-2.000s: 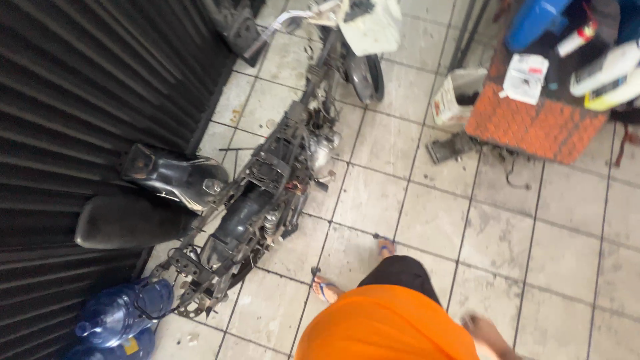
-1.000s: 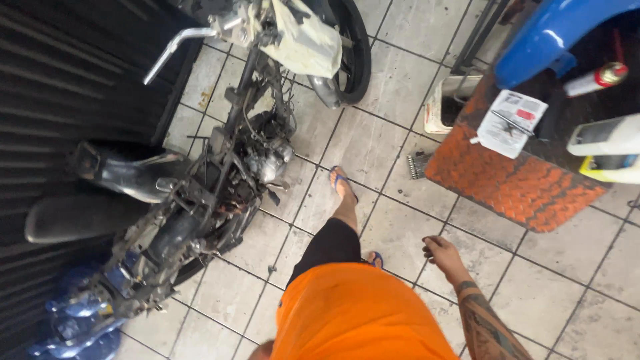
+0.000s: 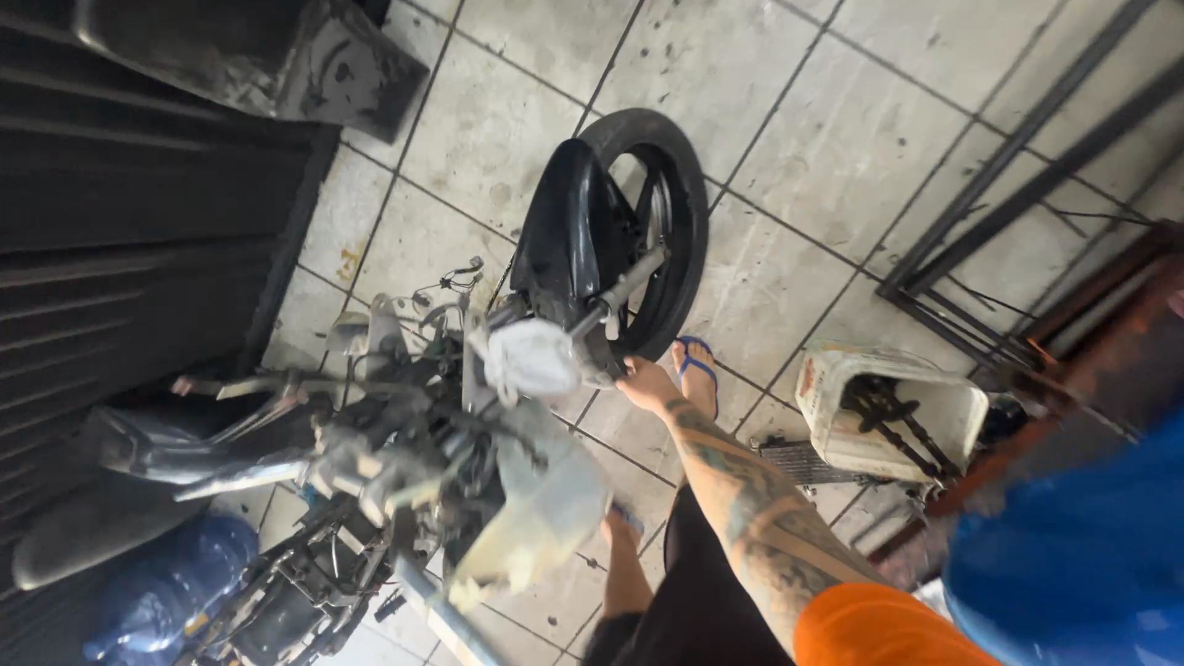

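My right hand [image 3: 647, 386], at the end of a tattooed forearm, touches or is right beside the lower end of the motorcycle's front fork, near the tyre; its fingertips are partly hidden and I cannot tell whether they grip. The front wheel [image 3: 689, 222] has a black tyre and a black front fender [image 3: 564, 222]. A fork leg [image 3: 634, 282] crosses in front of it. Left of my hand are a whitish rounded part [image 3: 532, 358] and a pale translucent panel [image 3: 546, 499], both blurred. The stripped motorcycle frame [image 3: 305, 573] runs to the lower left. My left hand is out of view.
A white plastic container [image 3: 814, 398] holding dark metal parts stands right of my forearm, beside a finned metal part [image 3: 800, 460]. A metal frame [image 3: 1017, 176] is at upper right, a blue object [image 3: 1073, 555] at lower right. A motorcycle seat [image 3: 83, 518] and blue water jug [image 3: 176, 583] lie left.
The view has moved in toward the motorcycle's front end. My right hand, over the floor tiles a second ago, is now at the front fork. My feet have moved up beside the front wheel.
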